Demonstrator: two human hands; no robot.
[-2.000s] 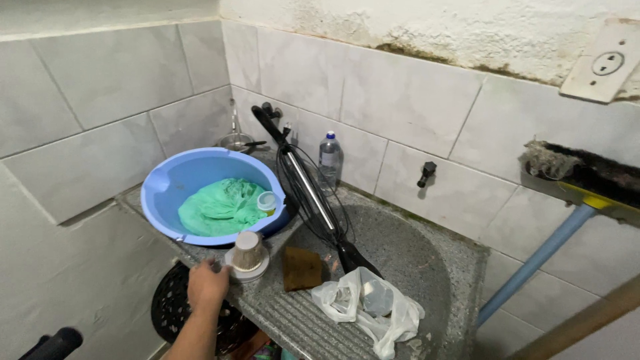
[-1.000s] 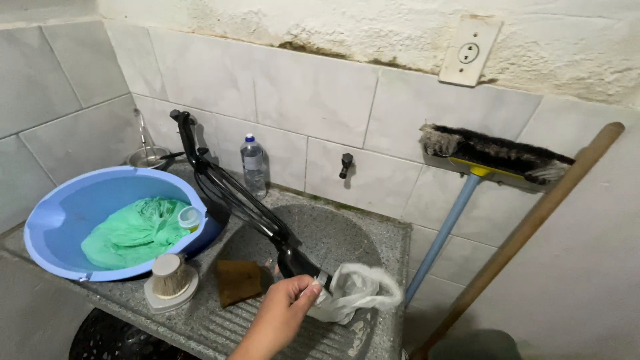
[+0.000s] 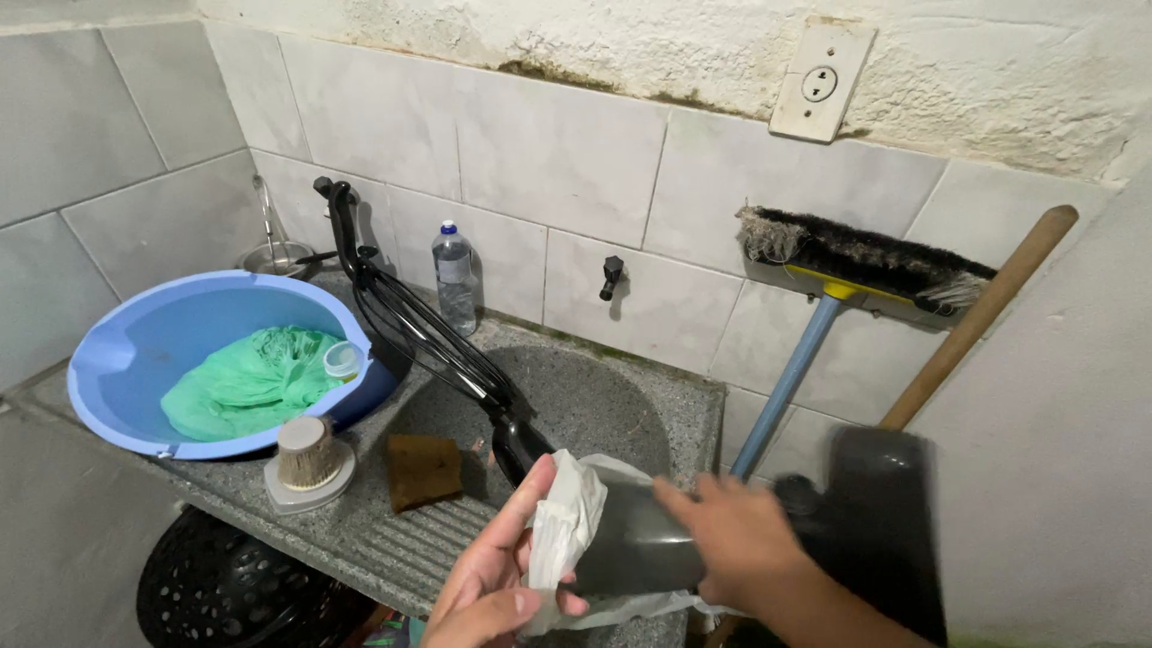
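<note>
My left hand grips the gathered edge of a white plastic bag at the lower middle of the head view. The bag's mouth is around the end of a dark, smoky plastic container, whose black part reaches to the right and is blurred. My right hand lies over the dark container with fingers spread, blurred by motion; whether it grips the container cannot be told. Beyond the hands, a black corded appliance with a long handle leans across the sink basin, its lower end partly behind my left fingers.
A stone sink carries a blue basin with a green plastic bag, a round filter and a brown sponge-like block. A plastic bottle stands behind. A broom and wooden pole lean at right; a perforated black basket is below.
The white bag has been lifted off the sink's ribbed part, and the dark container has come into view with it. Both hands now show, where one showed before.
</note>
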